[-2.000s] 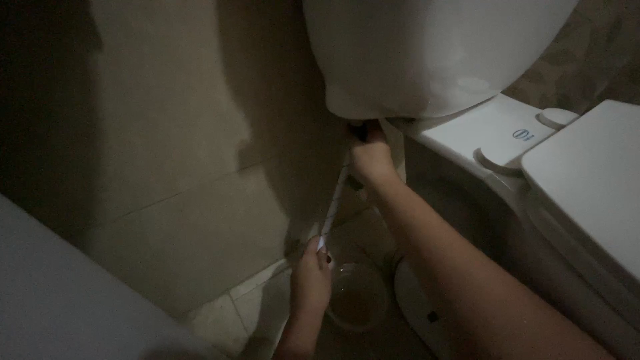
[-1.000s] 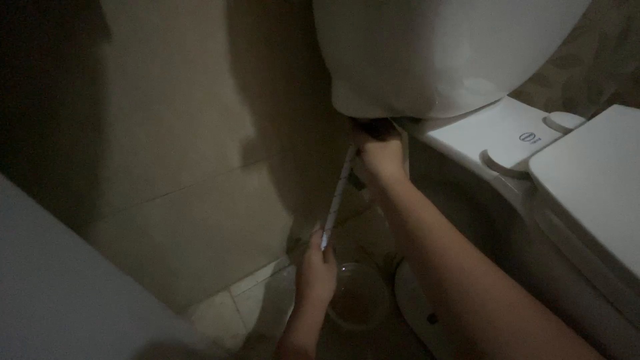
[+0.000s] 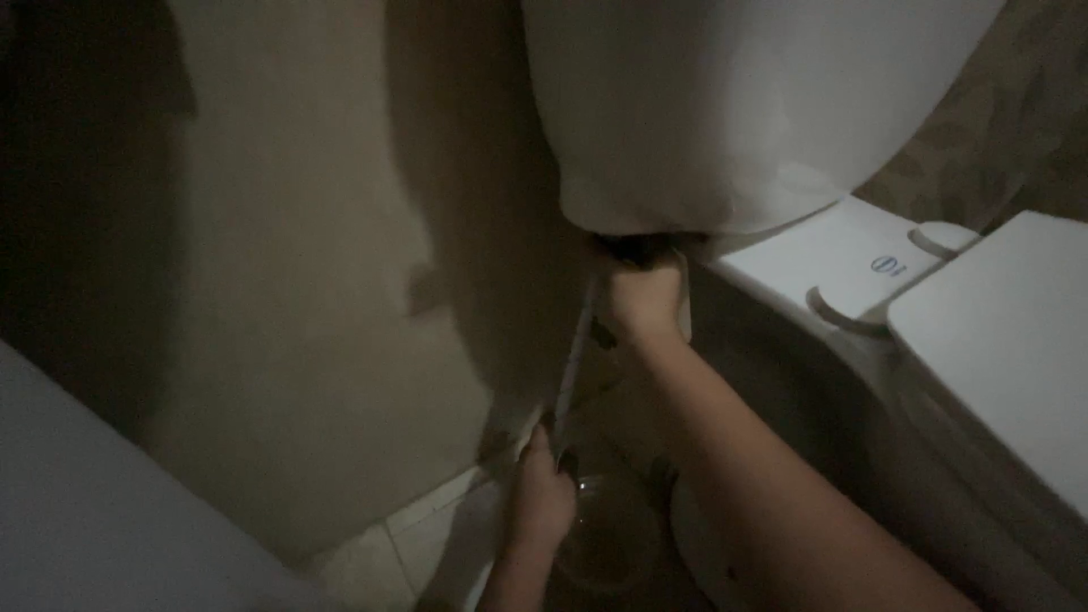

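Low in the head view, my left hand [image 3: 544, 497] is closed around the lower part of a thin, light-coloured flexible hose [image 3: 575, 361]. The hose runs up beside my right hand [image 3: 646, 297], which reaches under the rounded white ceramic toilet tank [image 3: 722, 119]. The fingers of my right hand are in dark shadow, so what they grip is hidden. A pale strip shows just right of that hand. To the right are the toilet's white rear deck [image 3: 833, 255] and its closed lid [image 3: 1003, 340].
A clear round basin [image 3: 608, 531] sits on the floor beside my left hand, near the toilet's foot [image 3: 705, 544]. A tiled wall [image 3: 297, 340] rises at the left. A pale flat surface [image 3: 110, 510] fills the lower left corner. The light is dim.
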